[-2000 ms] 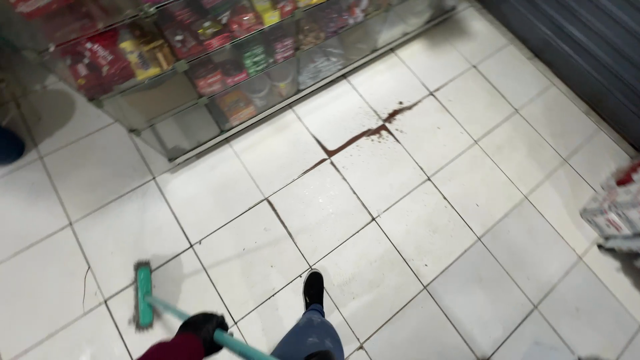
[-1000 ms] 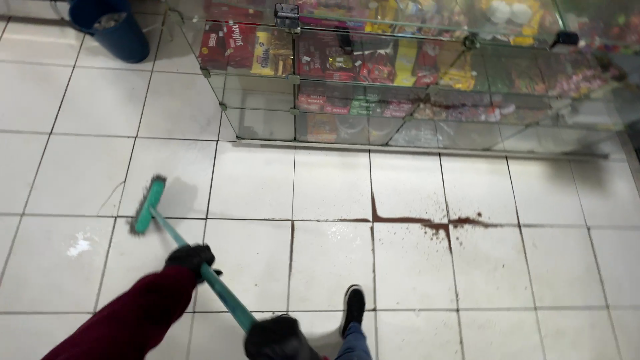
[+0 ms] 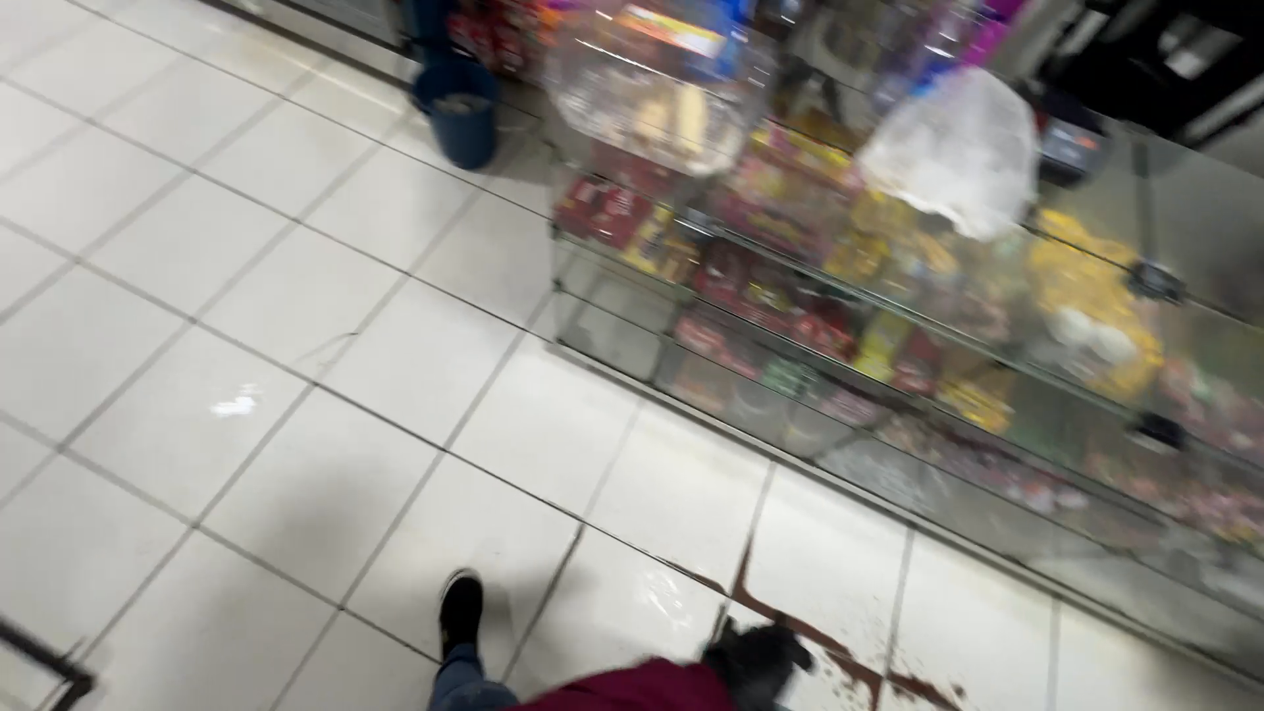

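My left hand, as it appears from the arm's angle, is in a black glove below a maroon sleeve at the bottom edge. It is blurred, and whether it holds anything cannot be made out. It overlaps the near side of a reddish-brown spill that runs along the tile joints, with specks around it. My right hand is out of view. The green broom-like tool seen earlier does not show clearly now.
A glass display case with packaged sweets runs across the right. A white plastic bag lies on top. A blue bucket stands by its left end. My black shoe is on the tiles; a dark metal frame juts in lower left.
The view has swung strongly, bringing the case's top and the bucket in. My gloved left hand now appears beside the spill; earlier it held the green pole left of my foot.
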